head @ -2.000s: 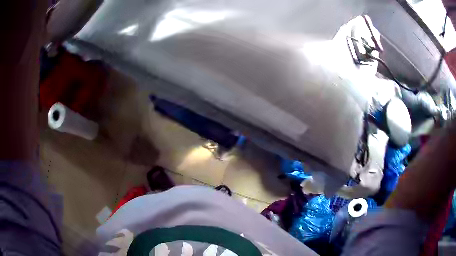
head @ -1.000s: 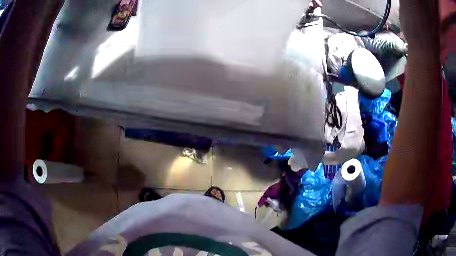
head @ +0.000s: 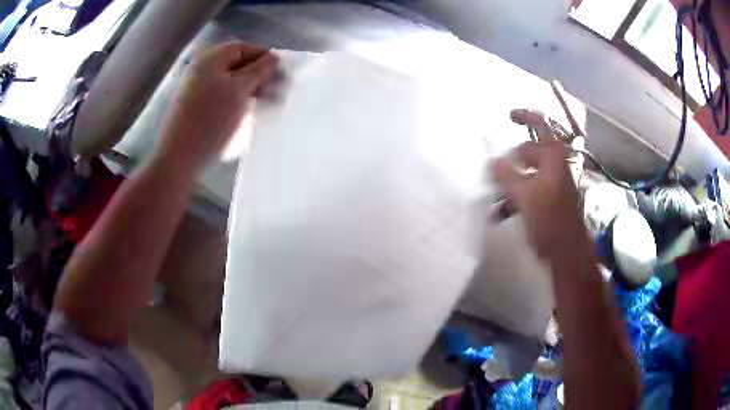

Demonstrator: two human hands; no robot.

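A white, slightly sheer sheet [head: 344, 216], perhaps interfacing, is spread in front of me and hangs past the table's front edge. My left hand [head: 220, 92] pinches its upper left corner. My right hand [head: 540, 180] is beside the sheet's right side, blurred, with some fingers apart; glare hides whether it touches or grips the sheet. A small dark object [head: 503, 210] shows by its lower fingers, too blurred to name.
The grey table [head: 512, 280] shows under and right of the sheet. A grey padded arm [head: 140, 72] is at upper left. A pale rounded object [head: 632, 244] and blue plastic bags [head: 640, 308] are at right. A cord [head: 676, 152] loops at upper right. Red material lies below.
Both hands have come into view over the table. The white sheet now hangs over the front edge, hiding the strip seen there before. The view has tilted.
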